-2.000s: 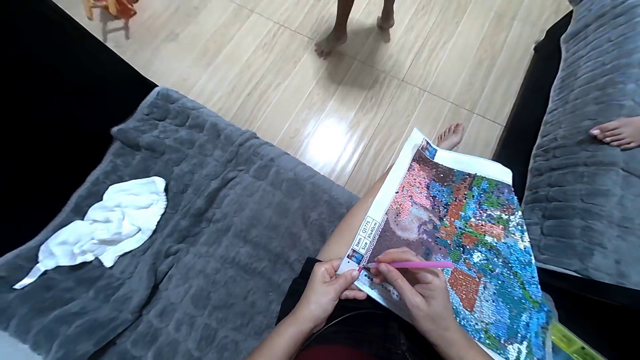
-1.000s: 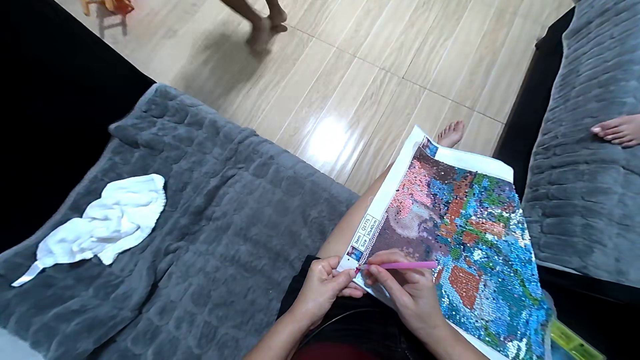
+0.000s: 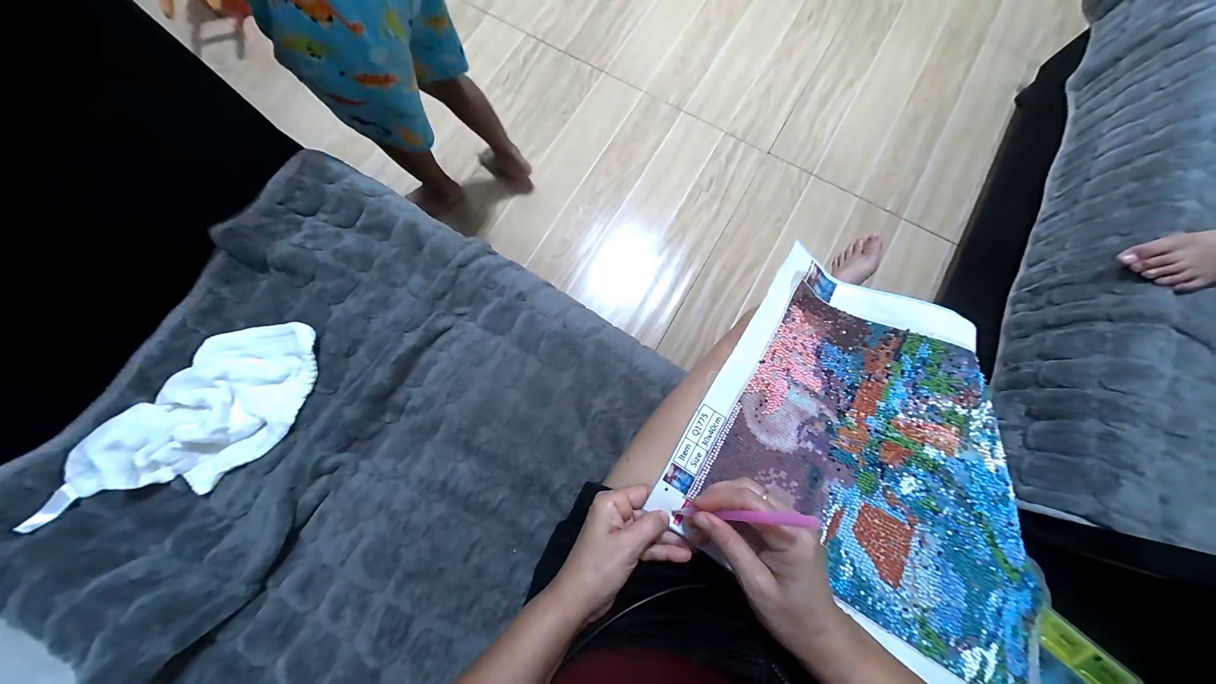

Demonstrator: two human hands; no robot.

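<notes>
A diamond painting canvas (image 3: 883,456) with a white border lies tilted across my lap, much of it covered in small coloured beads. My right hand (image 3: 760,541) holds a pink applicator pen (image 3: 765,518) near the canvas's lower left edge, its tip by a small pinkish-red piece that I cannot make out clearly. Beside that tip, my left hand (image 3: 622,537) pinches the small piece at the border between thumb and fingers. The fingertips of both hands are almost touching.
A grey quilted blanket (image 3: 427,427) bears a crumpled white cloth (image 3: 204,408) on the left. Another person's legs (image 3: 408,114) are on the wooden-look floor. Somebody's foot (image 3: 1173,259) rests on the right sofa blanket (image 3: 1121,380). A yellow-green case (image 3: 1083,651) is at lower right.
The other person has walked to the left, and patterned shorts now show at the top left. Both my hands stay at the same corner of the canvas, with the pen's angle slightly changed.
</notes>
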